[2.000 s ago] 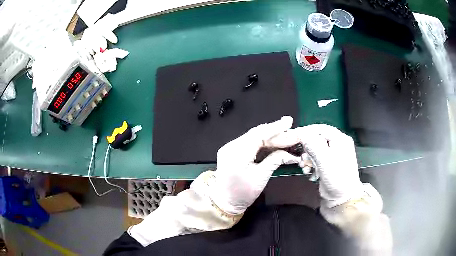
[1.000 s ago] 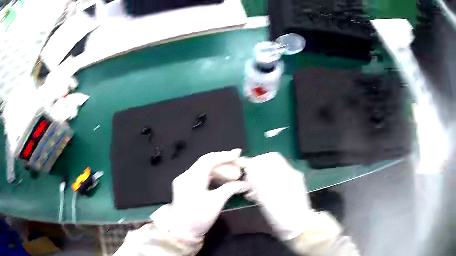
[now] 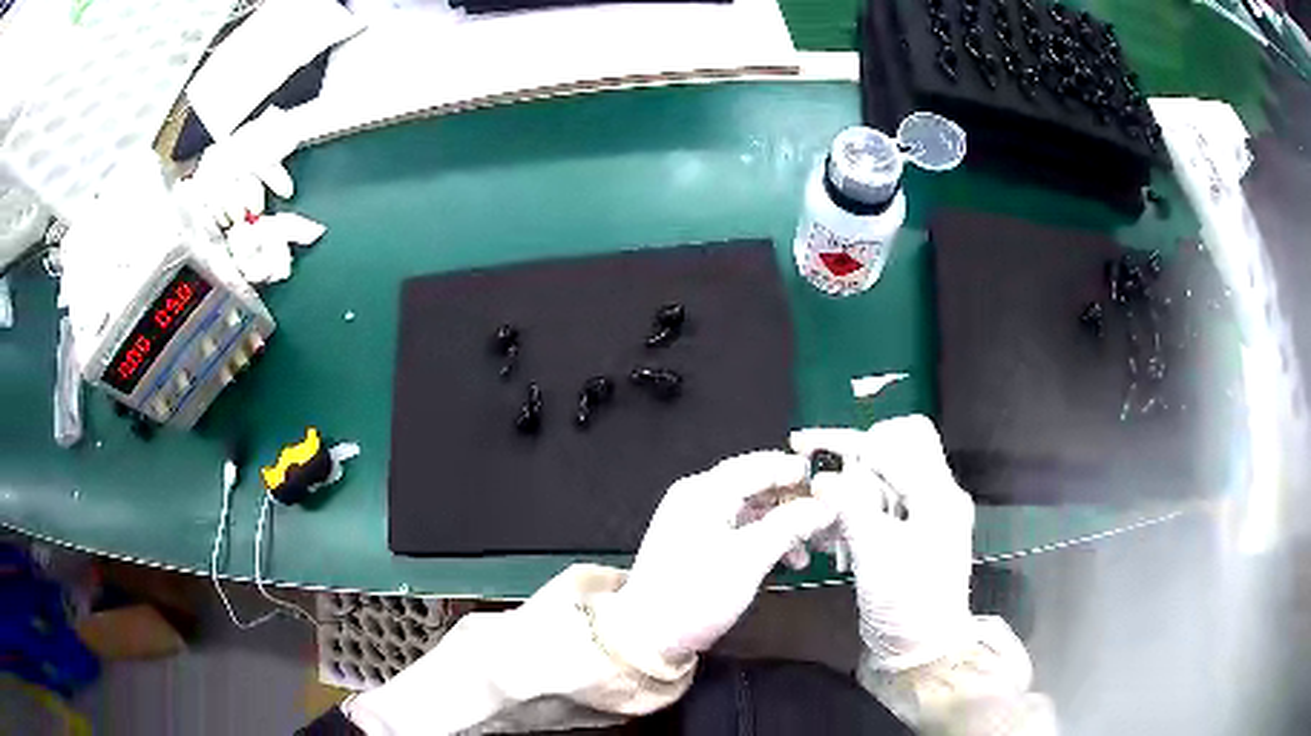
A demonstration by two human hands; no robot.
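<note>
My left hand (image 3: pixel 715 535) and my right hand (image 3: pixel 914 539), both in white gloves, meet over the bench's front edge. Their fingertips close on a small glossy black earbud (image 3: pixel 825 463); the fingers hide most of it. Several black earbuds (image 3: pixel 592 400) lie spaced on a flat black foam pad (image 3: pixel 475 496) in front and to the left of my hands. A second black pad (image 3: pixel 1002 431) on the right bears a loose heap of small black parts (image 3: pixel 1136 281) near its far right.
A white bottle (image 3: pixel 848 237) with its cap flipped open stands between the pads, near a white scrap (image 3: pixel 879 384). Behind right is a foam tray (image 3: pixel 992 137) with earbud rows. At left are a power supply (image 3: pixel 180 338), a yellow-and-black item (image 3: pixel 298 467) and white leads (image 3: pixel 220 525).
One more earbud lies on the left pad, at its right side. The lone part at the left of the right pad is gone. My hands hold an earbud by the fingertips again. The view has shifted.
</note>
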